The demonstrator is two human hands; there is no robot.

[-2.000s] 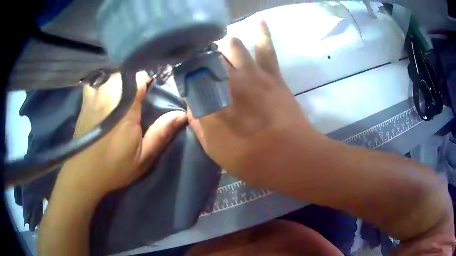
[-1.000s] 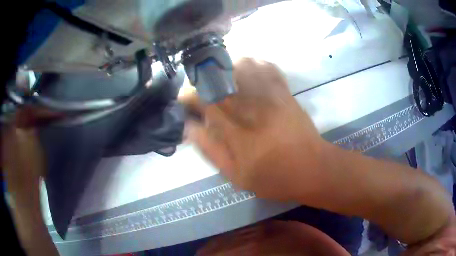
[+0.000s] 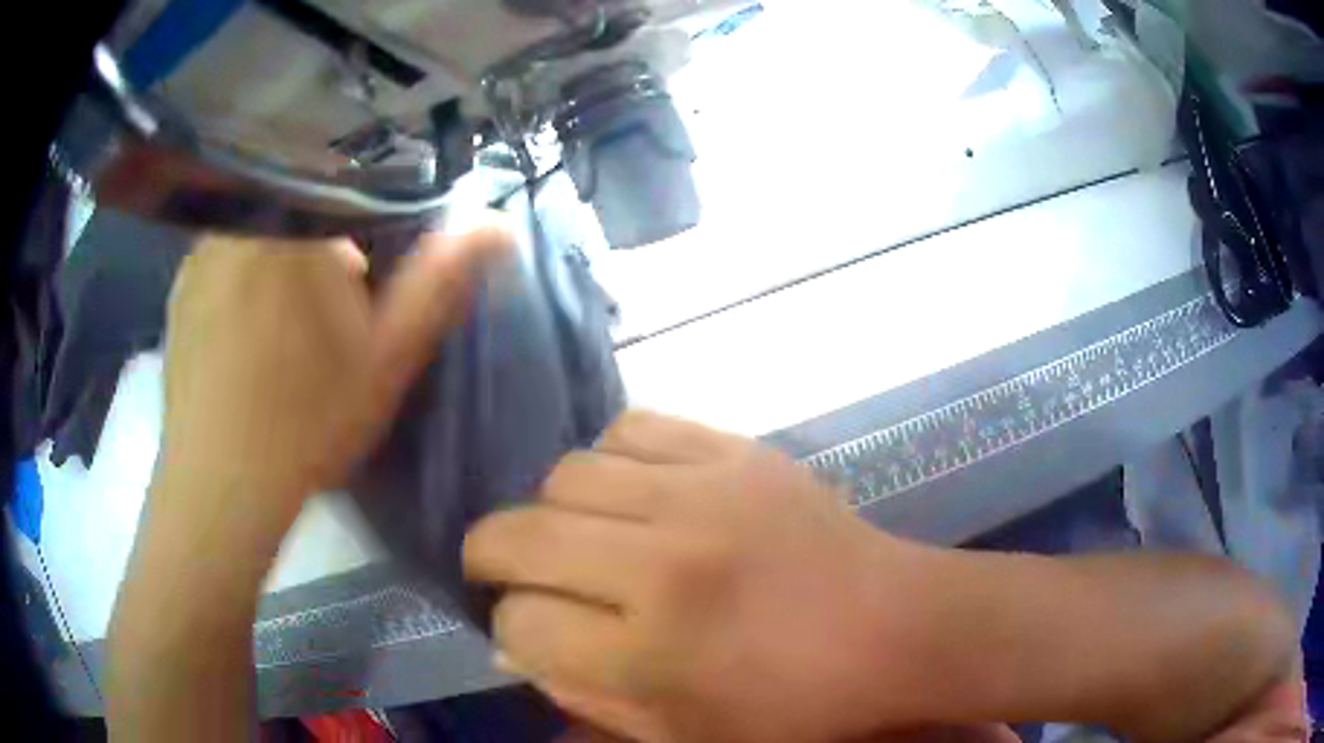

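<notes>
A dark grey garment piece (image 3: 501, 392) runs from the needle area (image 3: 501, 153) towards me, bunched and folded. My left hand (image 3: 283, 363) lies on its left side with the thumb on the cloth just below the needle area; the hand is slightly blurred and some fingertips are hidden. My right hand (image 3: 675, 581) grips the near end of the cloth with curled fingers, over the table's front edge. The grey ribbed cylinder (image 3: 639, 174) hangs right of the needle area. More dark cloth (image 3: 116, 305) lies at the left.
A curved metal lever (image 3: 305, 211) crosses above my left hand. The white table (image 3: 813, 290) has a ruler strip (image 3: 1016, 399) along its front edge. Black-handled scissors (image 3: 1234, 247) lie at the right end. Pale cloth (image 3: 1234, 494) hangs below the table at right.
My right hand has moved from beside the grey cylinder down to the front edge with the cloth. My left hand has come in from the far left. The cloth now runs straight towards me.
</notes>
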